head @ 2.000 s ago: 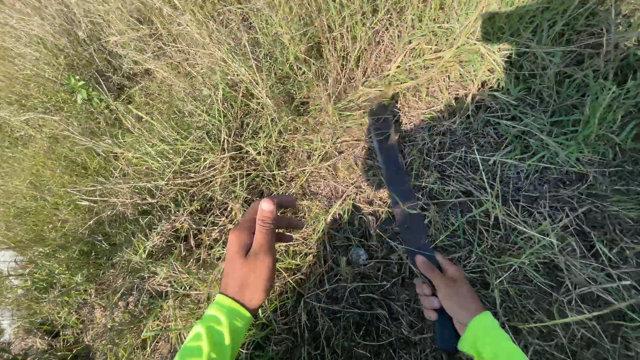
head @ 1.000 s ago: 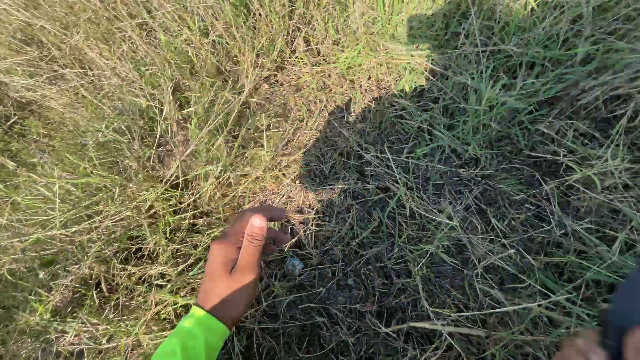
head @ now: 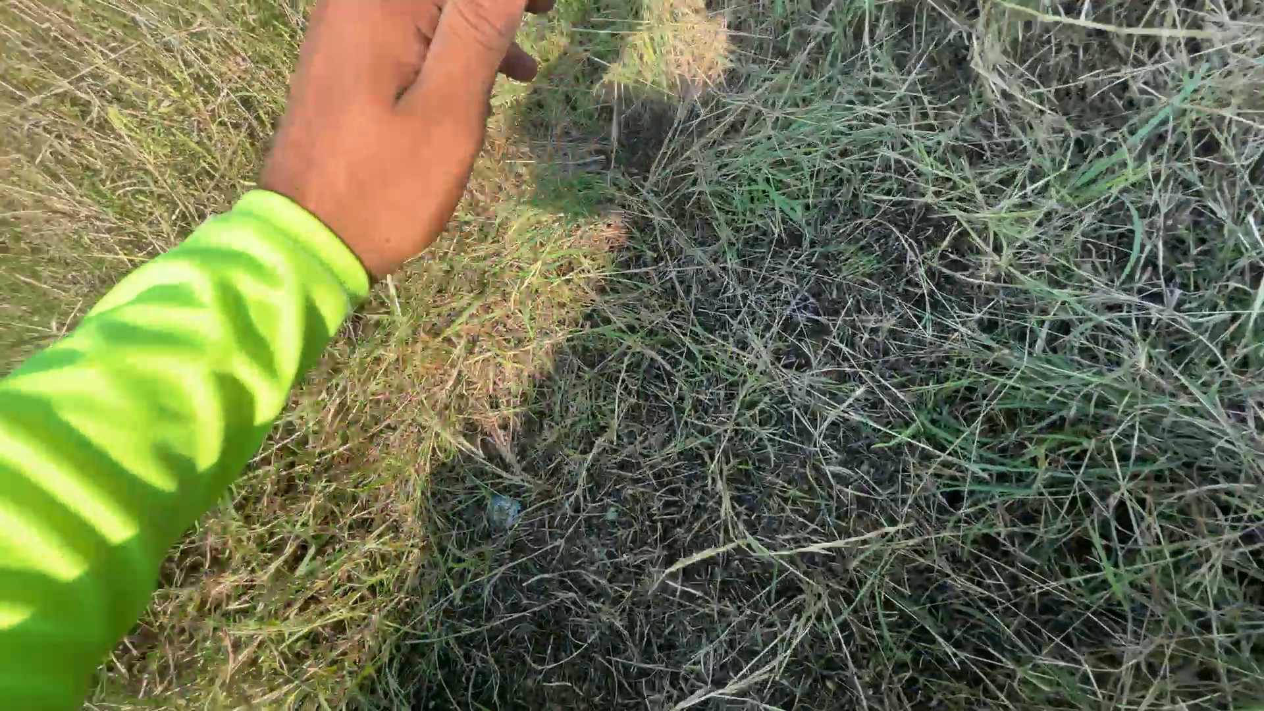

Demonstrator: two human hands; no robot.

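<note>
My left hand point(head: 395, 118) reaches out over the grass at the upper left, its wrist in a bright yellow-green sleeve point(head: 188, 375). The thumb and part of a finger show at the top edge, while the other fingers are cut off or hidden, so whether they hold anything cannot be told. Below the hand lies dry, sunlit grass point(head: 474, 326). My right hand is outside the view, and so is the machete.
Shaded, matted grass point(head: 750, 415) covers the middle and right. A small pale object point(head: 504, 511) lies in it at the lower left of centre. Taller dry grass point(head: 118, 128) stands at the upper left.
My left hand has moved up and forward, and more of its sleeve shows. The right hand with the machete, in view two seconds ago, has gone out of view on the right.
</note>
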